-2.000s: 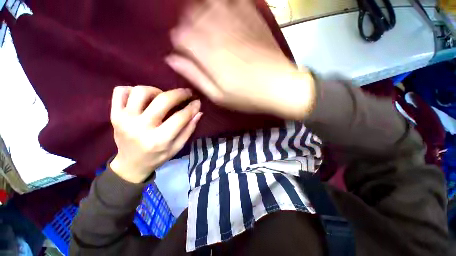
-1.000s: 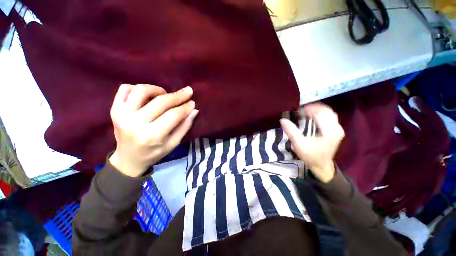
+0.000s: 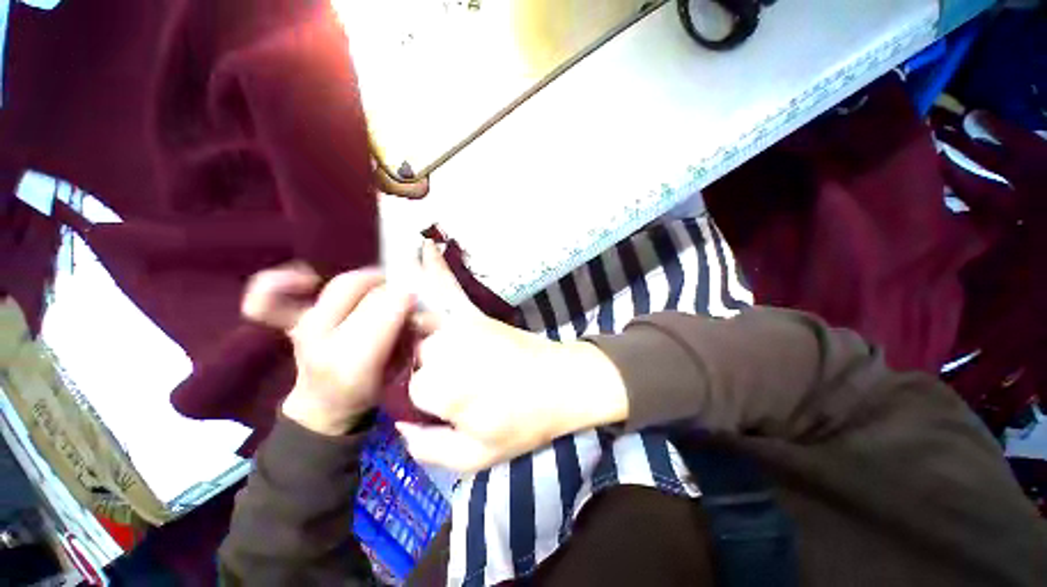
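The maroon cloth (image 3: 270,149) lies over the left of the table and hangs past its front edge. My left hand (image 3: 344,344) and my right hand (image 3: 488,384) are close together at the cloth's near edge, both blurred. Maroon cloth shows between them, and a small piece of it sticks up beyond my right fingers. A whitish patch shows above my fingertips; I cannot tell what it is. Both hands appear to pinch the cloth, though the fingertips are partly hidden.
Black-handled shears (image 3: 721,17) lie at the table's back. The bed cover (image 3: 482,69) is left of them. A measuring tape (image 3: 689,184) runs along the front edge. More maroon pieces (image 3: 861,229) lie right. A blue basket (image 3: 402,516) is below; brown paper (image 3: 86,441) is at left.
The cloth has shifted left and bunched, uncovering the bed cover and table front. My right hand has come from the cloth's right corner to beside my left hand. The view has shifted.
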